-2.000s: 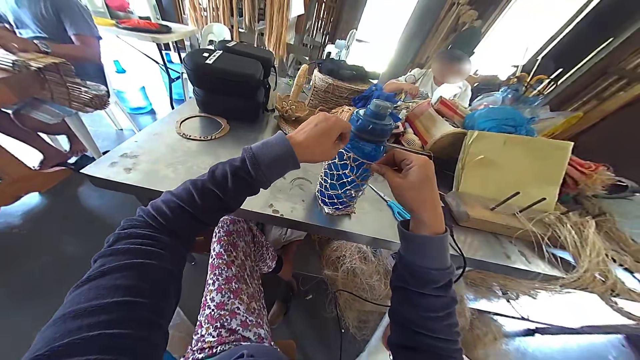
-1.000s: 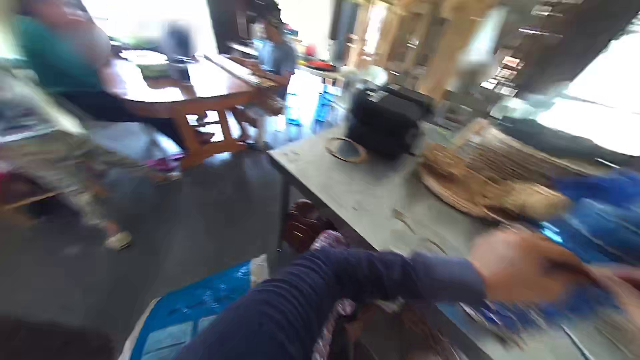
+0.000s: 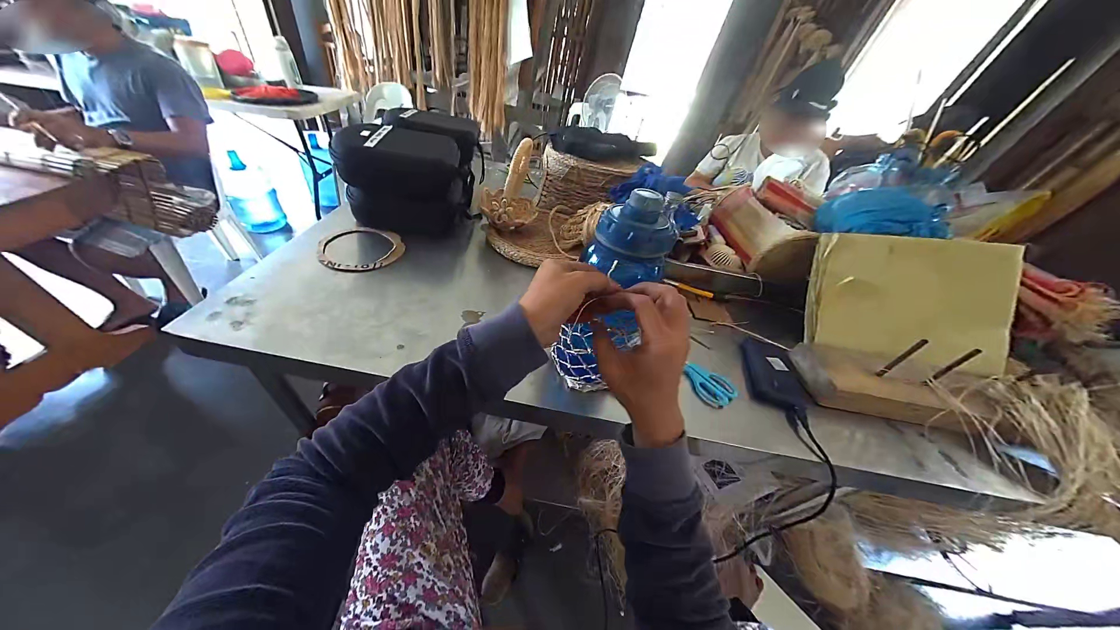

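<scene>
A blue plastic bottle (image 3: 632, 236) stands upright near the table's front edge, its lower part wrapped in knotted netting (image 3: 577, 357) of pale cord. In front of the bottle, my left hand (image 3: 564, 293) and my right hand (image 3: 646, 337) meet with fingertips pinched on a thin strand of fibre. The strand loops between the fingers above the netting; its exact path is hidden by them. Light-blue scissors (image 3: 710, 386) lie on the table just right of my right hand.
The metal table (image 3: 437, 306) carries a flat ring (image 3: 360, 249), black cases (image 3: 402, 166), woven baskets (image 3: 591, 179), a dark box with a cable (image 3: 770, 374) and a wooden block with a yellow panel (image 3: 914, 302). Loose fibre (image 3: 1050, 420) hangs at right. People sit at left and across the table.
The view swung left and came back. Two seconds ago my hands were apart on either side of the bottle; now they are together in front of it.
</scene>
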